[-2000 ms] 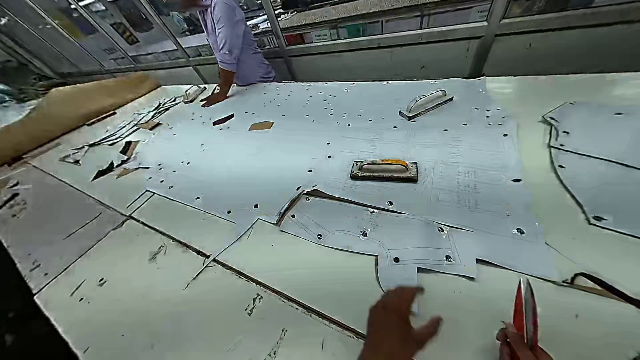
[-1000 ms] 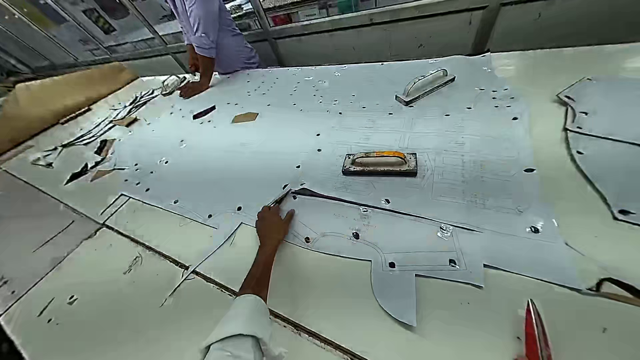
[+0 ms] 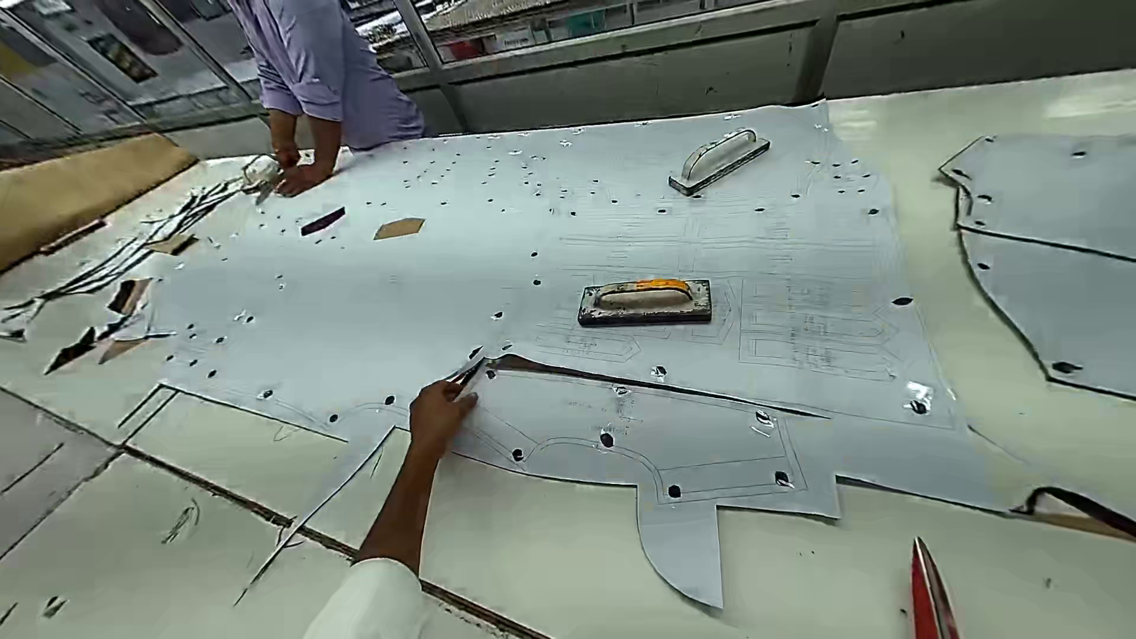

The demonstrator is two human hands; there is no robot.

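Observation:
My left hand (image 3: pixel 437 415) pinches the left end of a cut piece of pale grey marked sheet (image 3: pixel 568 448), which has drawn outlines and dark holes. A narrow dark slit (image 3: pixel 621 375) runs right from my fingertips, between this piece and the large pale sheet (image 3: pixel 426 293). On the large sheet rest a flat hand weight with an orange and grey handle (image 3: pixel 645 302) and a second, grey-handled one (image 3: pixel 721 161). At the lower right a red and silver pointed tool (image 3: pixel 927 593) rises from the bottom edge. My right hand is hidden below the frame.
A co-worker in a lilac shirt (image 3: pixel 342 71) leans on the far left table edge. Dark strips and scraps (image 3: pixel 133 257) and brown material (image 3: pixel 80 191) lie at the left. More cut sheet (image 3: pixel 1056 284) lies at the right. A dark seam (image 3: pixel 222 493) crosses the tabletop.
My left hand has moved left from near the lower middle to the left end of the cut piece and took hold there. My right hand, seen two seconds ago at the red tool, has left the view.

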